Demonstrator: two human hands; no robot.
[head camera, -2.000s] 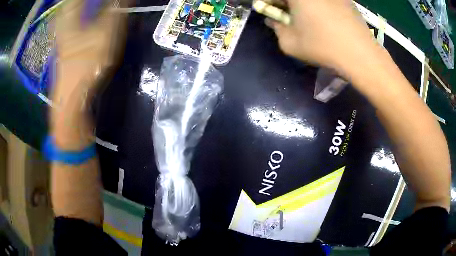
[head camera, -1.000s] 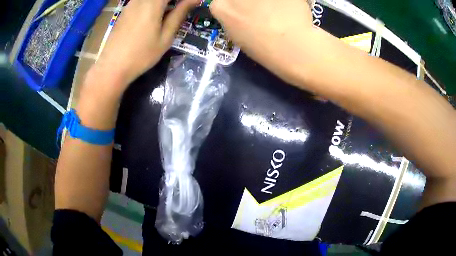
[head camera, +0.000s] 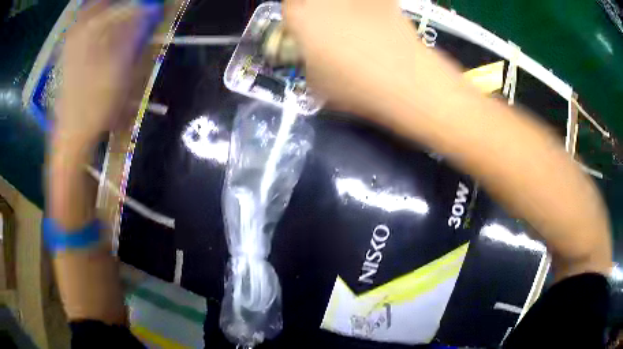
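Note:
The open white housing (head camera: 249, 68) lies at the top centre, its inside partly hidden by my right hand and forearm. A clear plastic bag with a white cord (head camera: 256, 225) runs from its lower edge towards me. My right hand (head camera: 311, 41) is blurred and cut off by the top edge, over the right part of the housing; a blurred pale-yellow thing shows beside it, but its grip is unclear. My left hand (head camera: 99, 68) is strongly blurred, at upper left over the blue parts bin (head camera: 42, 92), away from the housing. Its fingers cannot be made out.
The work lies on a glossy black printed sheet (head camera: 382, 163) with "NISKO" and "30W" on it, edged with pale tape. Dark green surface shows at the upper right. Brown cardboard-like material (head camera: 31, 252) is at the lower left.
My left hand has moved left from the housing to over the blue bin. My right hand stays over the housing. The housing and bag sit slightly lower in the picture.

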